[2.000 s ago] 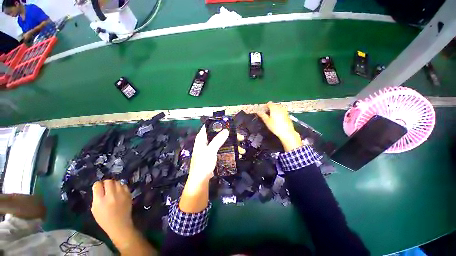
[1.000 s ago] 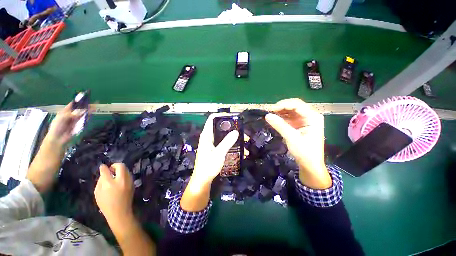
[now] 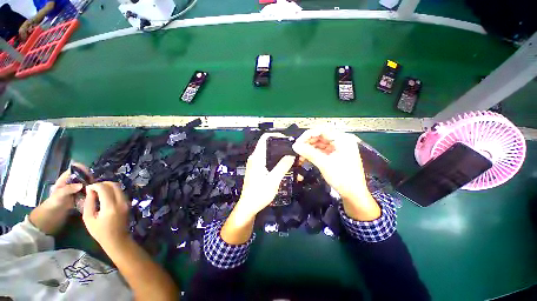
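My left hand (image 3: 262, 176) holds a black handset (image 3: 283, 191) upright over the pile, thumb across its face. A dark piece covers the handset's upper end, where the round disc is not visible. My right hand (image 3: 335, 161) is at the handset's upper right corner, thumb and fingertips pinched together there; whether a piece is between them is hidden. The loose heap of small black pieces (image 3: 176, 176) lies under and left of my hands, some pieces with shiny or whitish faces.
Several handsets lie on the green belt beyond the pale strip (image 3: 147, 122), one yellow-marked (image 3: 387, 76). A pink fan (image 3: 494, 147) with a black smartphone (image 3: 446, 174) leaning on it stands right. A neighbour's hands (image 3: 106, 214) work at left, near white sheets (image 3: 32, 164).
My right hand has come from the heap's far edge to the handset's top, and the disc is now covered. Belt handsets have shifted left. The neighbour's hands have come together around a handset.
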